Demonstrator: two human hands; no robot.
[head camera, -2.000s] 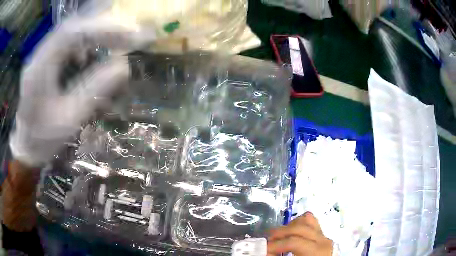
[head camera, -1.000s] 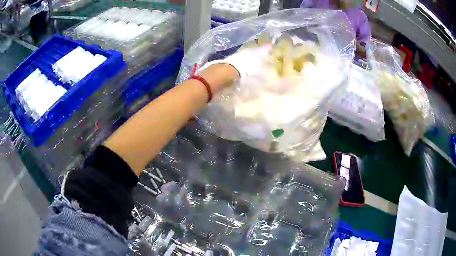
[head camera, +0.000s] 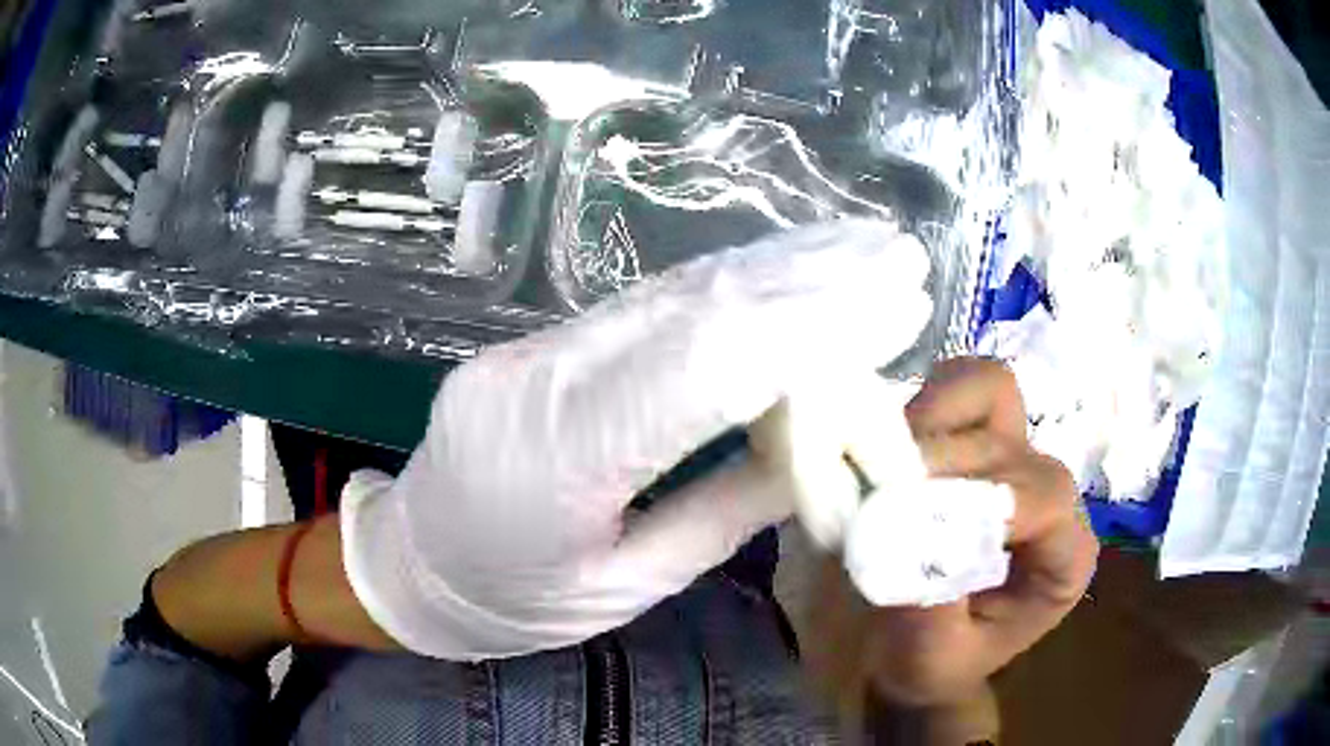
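My left hand (head camera: 613, 423), in a loose white glove, reaches in from the left. Its fingertips meet my right hand and pinch a cream-white piece (head camera: 824, 474); its exact shape is partly hidden. My bare right hand (head camera: 1006, 510) grips a small rounded white end block (head camera: 931, 542) with a faint mark on its face. The cream-white piece and the block are close together or touching. Behind the hands is the clear blister tray (head camera: 372, 284). Two of its pockets hold slim rods (head camera: 382, 209) with white blocks at their ends.
A blue bin (head camera: 1130, 517) with a heap of white pieces (head camera: 1116, 262) stands right of the tray. A long white gridded sheet (head camera: 1262, 321) lies along its right side. A brown carton (head camera: 1123, 641) is at the lower right. The green bench edge (head camera: 292, 372) runs below the tray.
My left hand has come out of the large bag of cream-coloured pieces and met my right hand over my lap. The view has tilted down; the bag and phone are out of view.
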